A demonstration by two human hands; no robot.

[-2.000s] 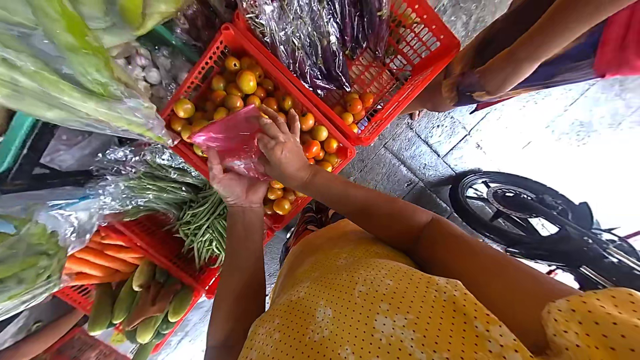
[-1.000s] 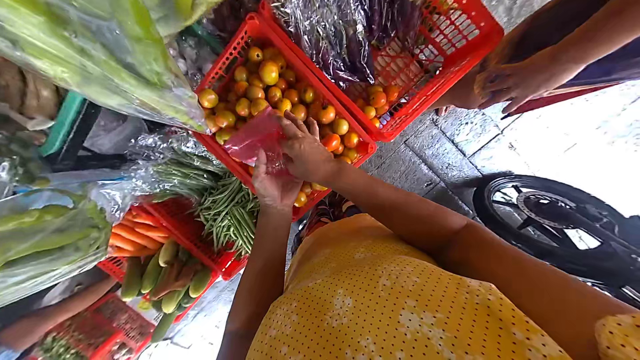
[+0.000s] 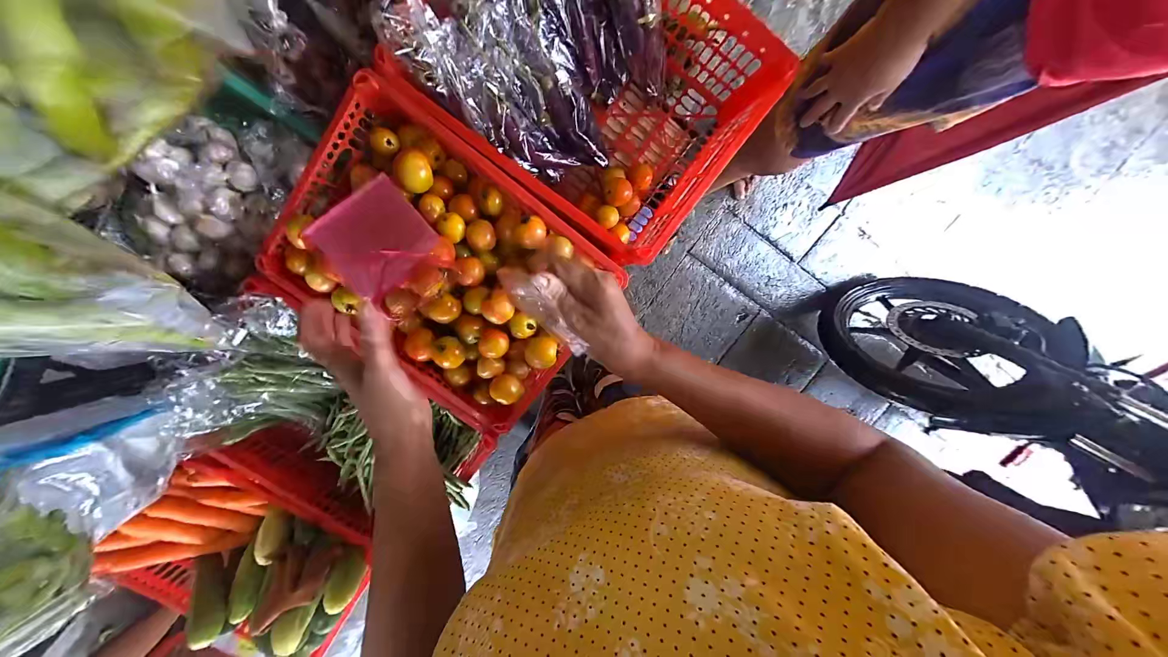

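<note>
A thin pink plastic bag (image 3: 374,233) lies spread over the tomatoes (image 3: 470,333), with its lower edge gripped between the thumb and fingers of my left hand (image 3: 365,351). To the right, my right hand (image 3: 584,306) holds a clear plastic piece (image 3: 538,301), perhaps another bag or a part of the same one; this cannot be told. Both hands are over a red plastic crate (image 3: 584,260) of yellow and orange tomatoes. Long purple eggplants in clear plastic (image 3: 529,82) and a few more tomatoes fill part of a second red crate (image 3: 675,214) beside it.
Bagged garlic (image 3: 196,196) and leafy greens are at the left. Green beans (image 3: 351,447), carrots (image 3: 182,520) and cucumbers (image 3: 246,584) lie below them. Another person's hand (image 3: 858,78) is at the upper right, above a motorcycle wheel (image 3: 931,342). Stone paving (image 3: 703,301) shows between.
My hands have moved apart. The pink bag, bunched between both hands one second ago, is now spread flatter in my left hand.
</note>
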